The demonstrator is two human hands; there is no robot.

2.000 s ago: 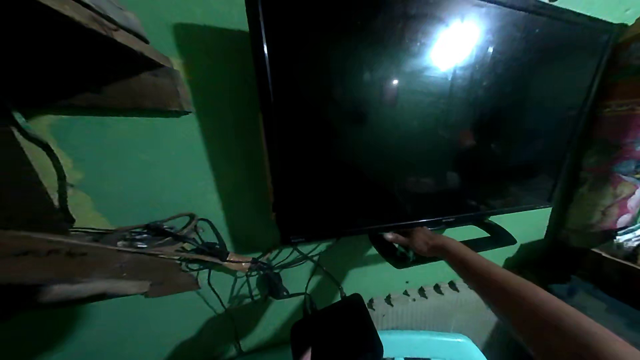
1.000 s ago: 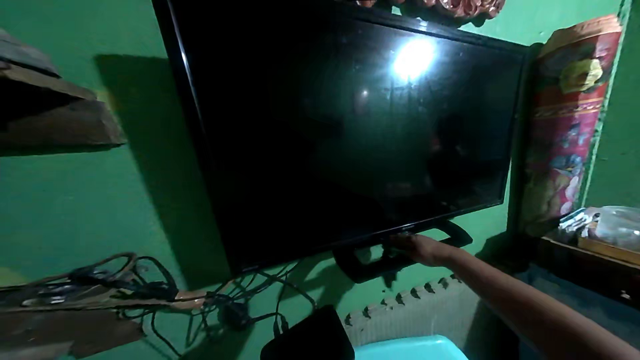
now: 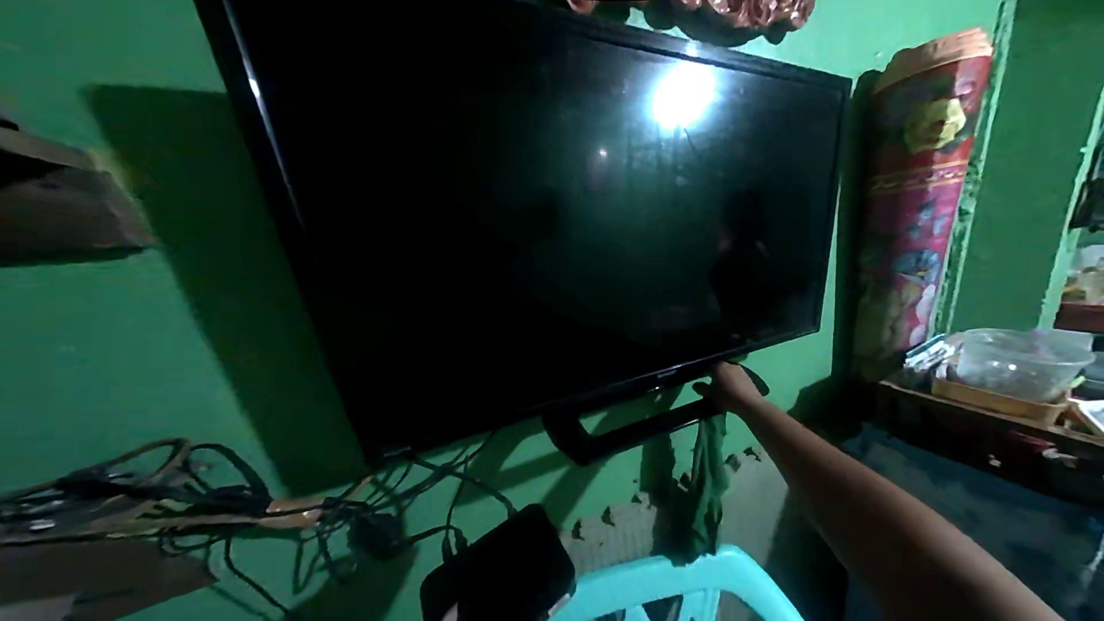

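Note:
A large flat-screen television (image 3: 535,224) with a dark screen and black frame is mounted against a green wall. Beneath its lower edge, toward the right, my right hand (image 3: 731,386) reaches to the black stand (image 3: 621,440); its fingers are partly hidden there, and a dark green cloth (image 3: 709,483) hangs just below it. At the bottom centre is a black box-like device (image 3: 500,565) with cables at its top. A little skin shows at that device's lower edge, perhaps fingers of my left hand (image 3: 450,613), but too little is visible to tell its grip.
Tangled cables (image 3: 198,487) run along a wooden ledge (image 3: 112,573) at lower left. A turquoise plastic chair (image 3: 681,582) stands below the television. At right, a clear plastic tub (image 3: 1022,362) rests on a shelf beside a rolled floral sheet (image 3: 918,207). Another wooden shelf (image 3: 69,207) juts out at left.
My right hand has moved right along the television's lower edge and stand. The green cloth now shows beneath it. The view has shifted, bringing the rolled sheet and tub into sight.

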